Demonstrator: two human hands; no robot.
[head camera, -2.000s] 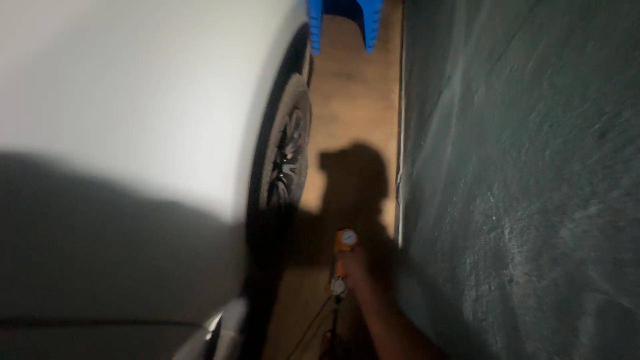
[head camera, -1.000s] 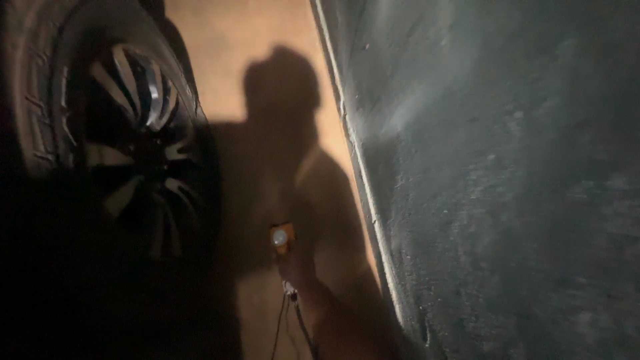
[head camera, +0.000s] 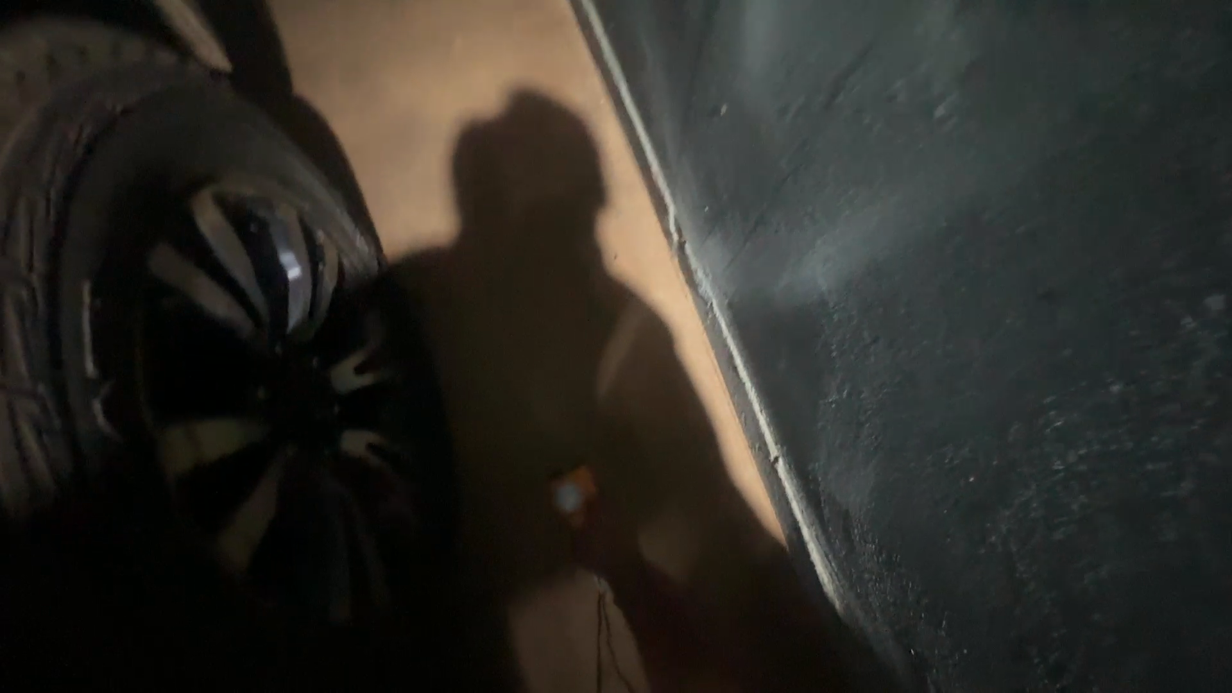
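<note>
My right hand (head camera: 608, 544), dim and in deep shadow, holds an orange tool with a round pale dial (head camera: 570, 497), which looks like a tire inflator gauge. Thin cords or a hose (head camera: 603, 626) hang below the hand. To the left of the hand, apart from it, stands a car wheel with a spoked alloy rim (head camera: 289, 274) and a black tire (head camera: 96, 192). The lower part of the wheel is lost in darkness. My left hand does not show.
A dark, rough-surfaced wall (head camera: 962, 289) runs along the right, with a pale line at its base (head camera: 741, 356). Between wheel and wall lies a narrow strip of tan floor (head camera: 385, 87) bearing the shadow of a person.
The view has moved in much closer to the wheel. The white car body and a blue object, seen at first, are out of view. The orange tool remains in my right hand.
</note>
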